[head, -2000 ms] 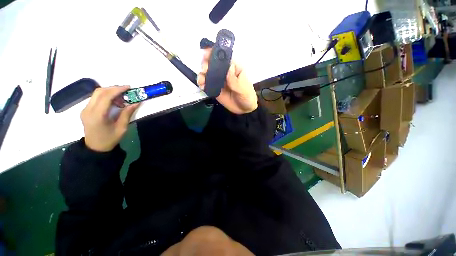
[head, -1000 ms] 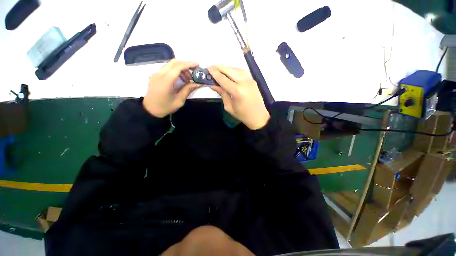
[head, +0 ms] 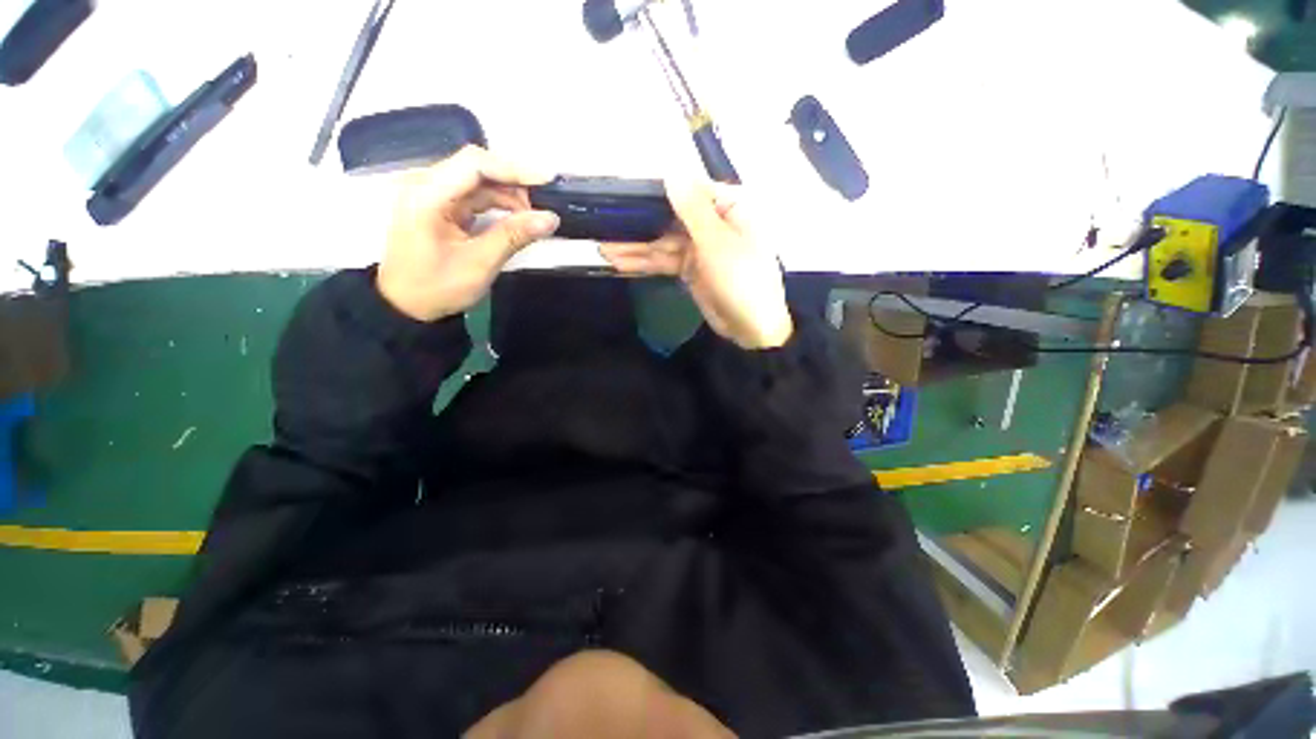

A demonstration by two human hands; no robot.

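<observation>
My left hand (head: 459, 231) and my right hand (head: 714, 263) hold a black device housing (head: 606, 208) between them, lengthwise from left to right, just over the bench's front edge. A thin strip of blue shows inside it. A hollow black housing half (head: 410, 136) lies on the bench behind my left hand. The mallet (head: 673, 78) lies behind my right hand, its dark handle partly hidden by that hand. Dark tweezers (head: 349, 81) lie at the back left.
Black housing parts lie at the right (head: 827, 146), back right (head: 893, 28) and far left (head: 41, 38). A long black tool (head: 173, 137) lies left beside a pale clear item (head: 119, 127). A blue-yellow power supply (head: 1199, 246) stands at the right end, above cardboard boxes (head: 1140, 498).
Since one second ago the device has turned from end-on to its long side facing me, and my hands have spread apart along it. Earlier, the hands were apart, with the blue battery assembly in the left.
</observation>
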